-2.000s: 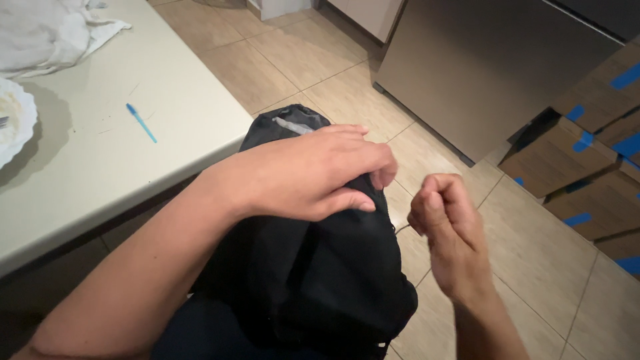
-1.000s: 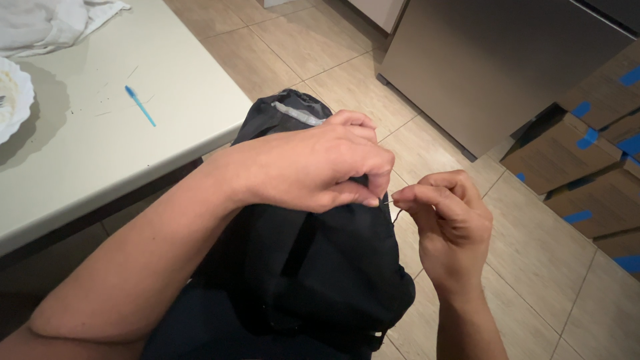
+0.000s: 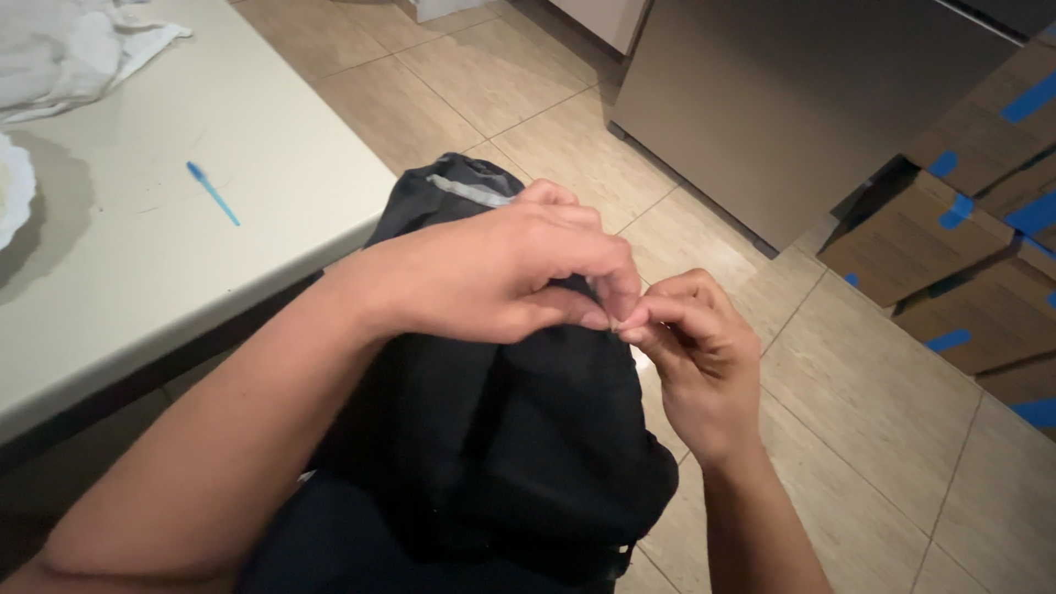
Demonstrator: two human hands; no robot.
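Black fabric (image 3: 528, 429), perhaps a garment or a bag, lies over my lap, with a grey strip near its far end. My left hand (image 3: 536, 272) reaches across it and pinches its right edge between thumb and fingers. My right hand (image 3: 701, 355) meets the left fingertips at that edge, thumb and index finger pressed together on something small and thin. The fingertips mostly hide it, so I cannot tell from this view whether it is a needle or a thread.
A white table (image 3: 289, 148) on the left bears a blue pen (image 3: 214, 194), a white cloth (image 3: 74, 58) and a scalloped white plate (image 3: 12, 190). Cardboard boxes (image 3: 916, 239) with blue tape stand at the right, beside a steel-coloured appliance (image 3: 742, 107) on the tiled floor.
My right hand was apart from the left at first, then held a thin, needle-like thing at the fabric's edge. Now its fingertips touch those of my left hand.
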